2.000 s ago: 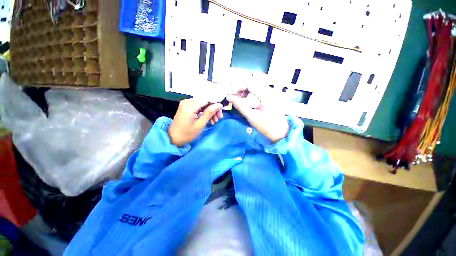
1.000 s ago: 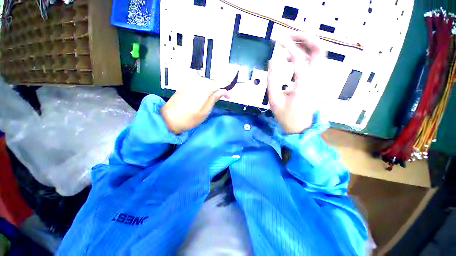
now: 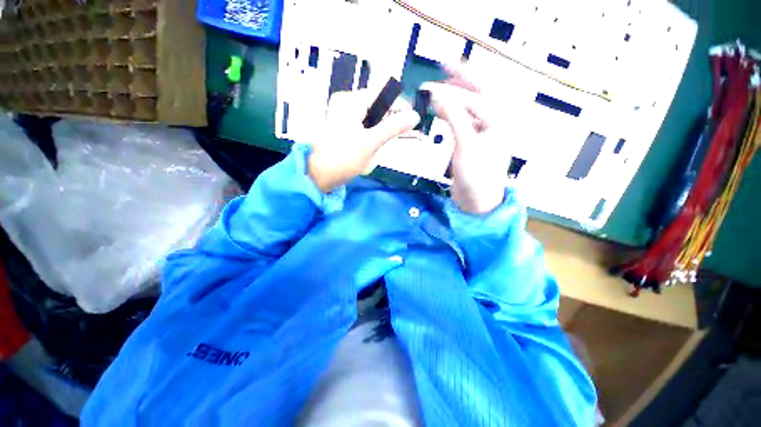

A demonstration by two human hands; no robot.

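A white panel (image 3: 534,142) with rectangular cutouts lies in front of me, with a thin yellow-orange wire harness (image 3: 517,62) across its far part. My left hand (image 3: 350,142) is over the panel's near left part, holding a dark oblong part (image 3: 383,102) between thumb and fingers. My right hand (image 3: 467,138) is just to the right, blurred, with its fingers near a small dark thing at the large cutout. Whether the right fingers grip it, or it is part of the cutout, I cannot tell.
A blue screw tray (image 3: 242,18) and a green item (image 3: 234,68) are left of the panel. A cardboard divider tray (image 3: 182,75) is at the far left above a plastic bag (image 3: 108,208). Red wire bundles (image 3: 709,167) lie at the right, above an open carton (image 3: 584,265).
My hands were together at the panel's near edge, then parted. Now they are close again, farther over the panel. The dark part shows more fully in my left hand.
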